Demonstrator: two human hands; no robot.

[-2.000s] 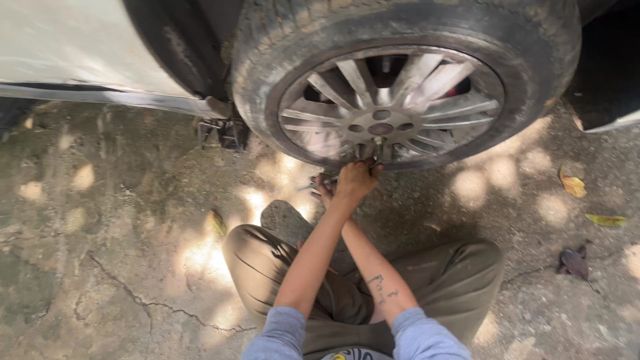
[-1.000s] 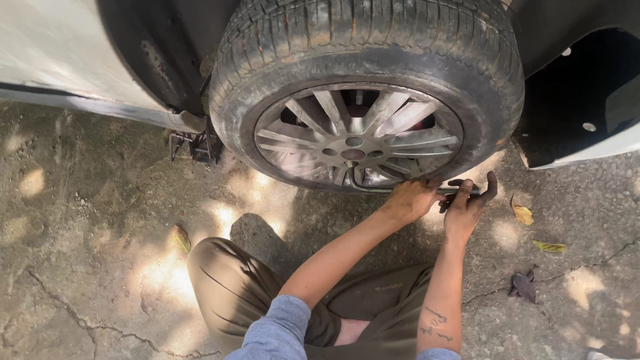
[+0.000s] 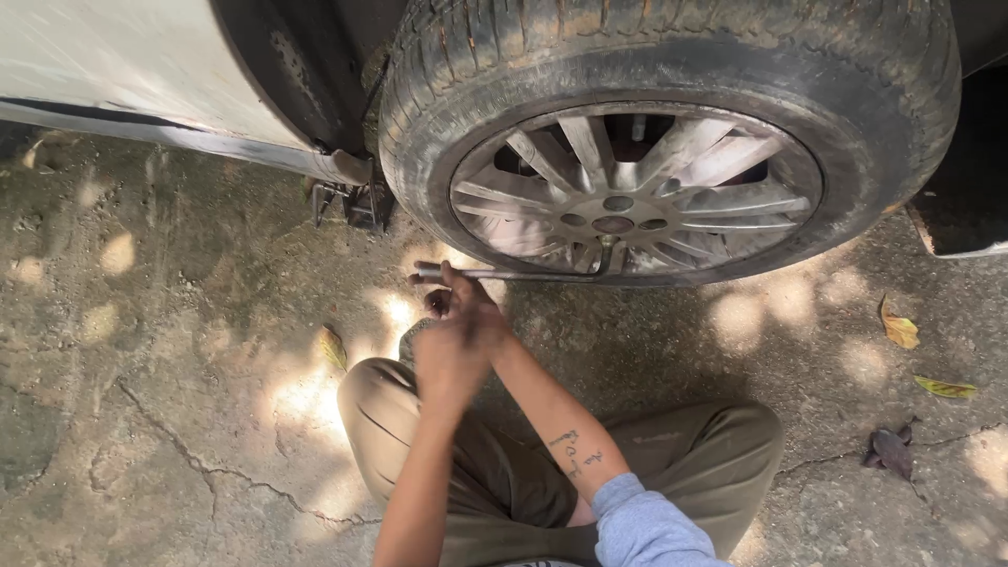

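Note:
An L-shaped lug wrench (image 3: 535, 276) has its short end at the lower bolt hole of the alloy wheel (image 3: 613, 224), and its handle runs left along the tyre's lower edge. My right hand (image 3: 465, 295), on the tattooed arm, has its fingers around the handle's left end. Blurred by motion, my left hand (image 3: 453, 350) is just below and overlaps my right hand; its fingers cannot be made out. The tyre (image 3: 669, 79) stands in the wheel arch. Several bolt holes surround the centre cap.
A scissor jack (image 3: 358, 205) stands under the sill (image 3: 197, 142), left of the tyre. Cracked concrete (image 3: 236, 394) lies around my crossed legs (image 3: 693, 465). Dry leaves (image 3: 898, 323) are on the ground at the right, another (image 3: 332, 346) beside my knee.
The wrench handle pointed right one second ago and points left now. Both hands have moved from the wheel's lower right to its lower left. The view has shifted.

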